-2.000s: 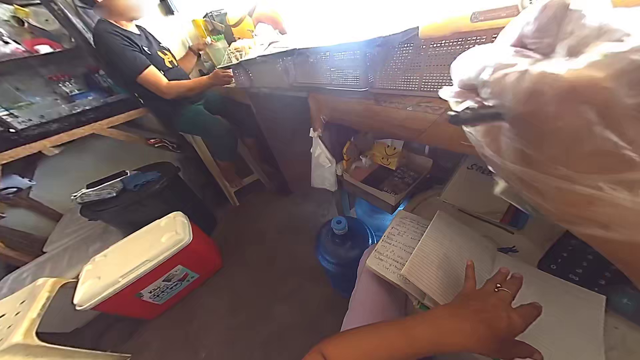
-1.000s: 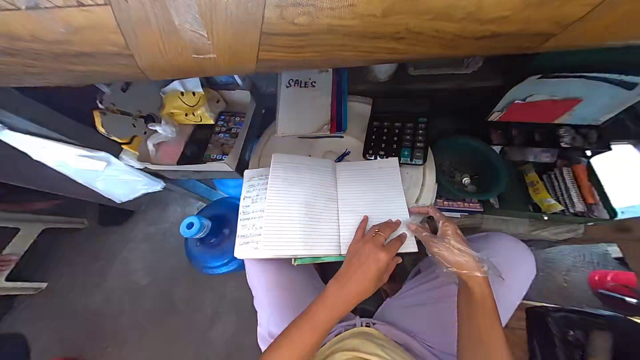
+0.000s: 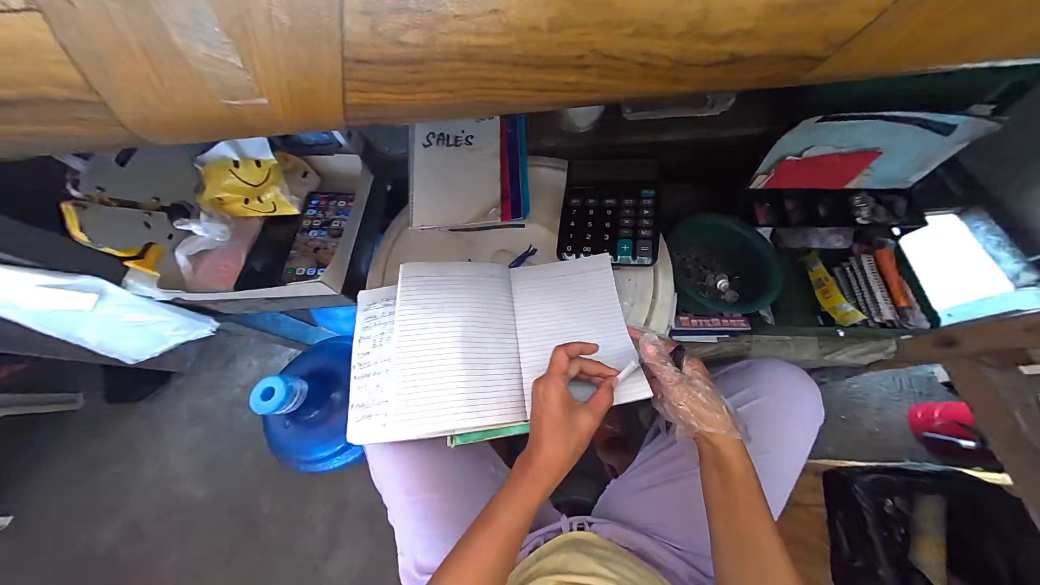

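Observation:
An open ruled notebook [image 3: 459, 349] lies across my lap and the edge of a round pale surface, its right pages blank and a handwritten page showing at the far left. My bare left hand [image 3: 573, 390] pinches the curled lower right corner of a page between thumb and fingertips. Just right of that corner is my right hand [image 3: 686, 390] in a clear plastic glove, with a dark, thin thing, perhaps a pen, between its fingers; how it is held is partly hidden. Above the notebook are a black calculator [image 3: 609, 215] and a folder marked for sales [image 3: 455, 175].
A green bowl of coins [image 3: 756, 244] stands right of the calculator. Left is an open box [image 3: 333, 280] with a smartphone [image 3: 322, 236] and yellow smiley-face packs [image 3: 248, 187]. A blue water jug [image 3: 313, 422] stands on the floor. A wooden counter edge [image 3: 520, 57] crosses overhead.
The view has swung from the room down to my lap. My left hand lay flat on the page one second ago; now its fingers are pinching the page corner, which has lifted and curled.

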